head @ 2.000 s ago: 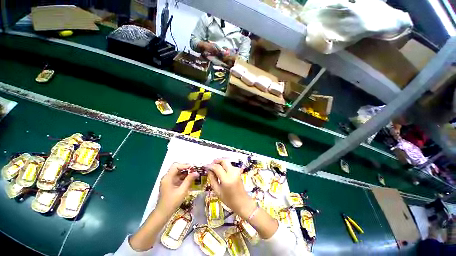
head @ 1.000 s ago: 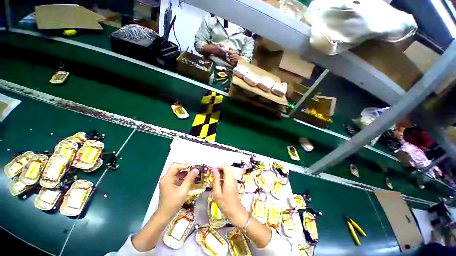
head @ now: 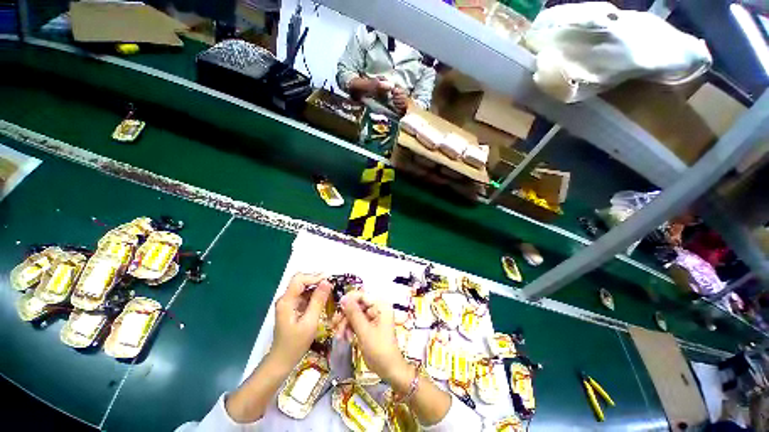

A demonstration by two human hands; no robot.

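My left hand [head: 297,319] pinches a small dark connector end [head: 344,283] with wires, held above the white work sheet [head: 295,257]. My right hand [head: 371,333] is at the same unit, its fingertips together just right of and below the dark end. The unit's shell is mostly hidden by my fingers. Several cream housing halves with yellow blocks lie around and below my hands, such as one with a pale label [head: 303,386]. More housing halves [head: 99,278] are heaped on the green bench at left.
Yellow-handled pliers [head: 595,395] lie at right, beside a cardboard sheet [head: 668,371]. The green belt [head: 253,173] carries scattered units and a striped marker [head: 369,207]. A grey post [head: 641,211] slants down at right. A person [head: 388,72] sits opposite behind boxes.
The belt's units and striped marker have moved right. My right fingers have shifted lower at the held unit, and the dark end shows more clearly. My left hand stays on it.
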